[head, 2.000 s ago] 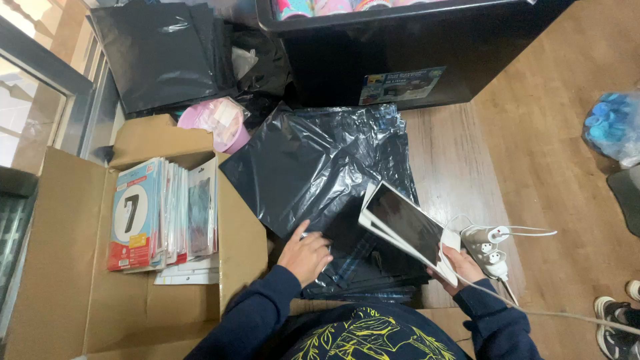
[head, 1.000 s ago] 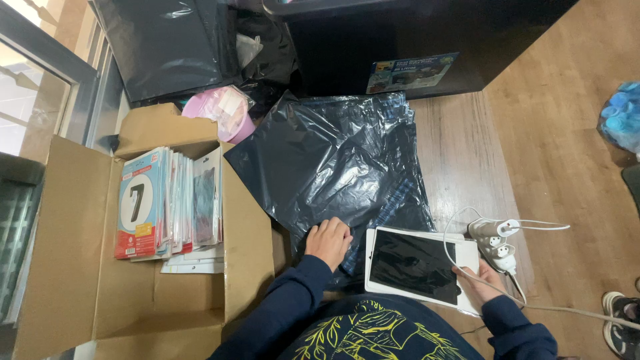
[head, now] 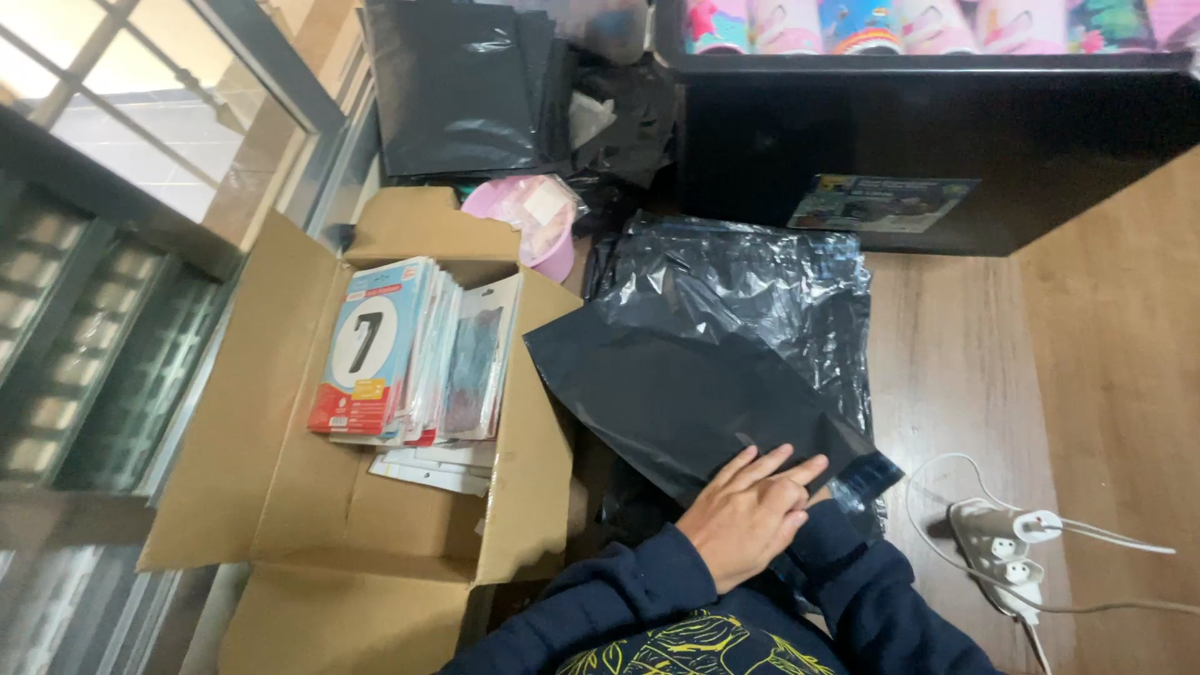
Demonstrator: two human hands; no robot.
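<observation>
My left hand (head: 750,516) lies palm down, fingers extended, on a black plastic mailing bag (head: 684,384). My right hand (head: 819,497) is almost wholly hidden at the near right end of this bag; only a bit of skin shows beyond the cuff, so its grip cannot be seen. Under the bag is a stack of shiny black plastic bags (head: 741,272). To the left, an open cardboard box (head: 525,469) holds upright packets, the front one a blue and red packet bearing a 7 (head: 361,352). The white-bordered, dark-faced flat items are out of sight.
A black bin (head: 750,150) holding colourful cylinders stands at the back. Beside it are more black bags (head: 455,94) and a pink container (head: 553,248). A white power strip (head: 998,553) with cables lies on the wood floor at right. A window frame (head: 328,197) borders the left side.
The white-bordered flat items in my right hand have gone from view. That hand has moved left to the bag's end. The top bag now lies at a different angle, with my left hand farther right on it.
</observation>
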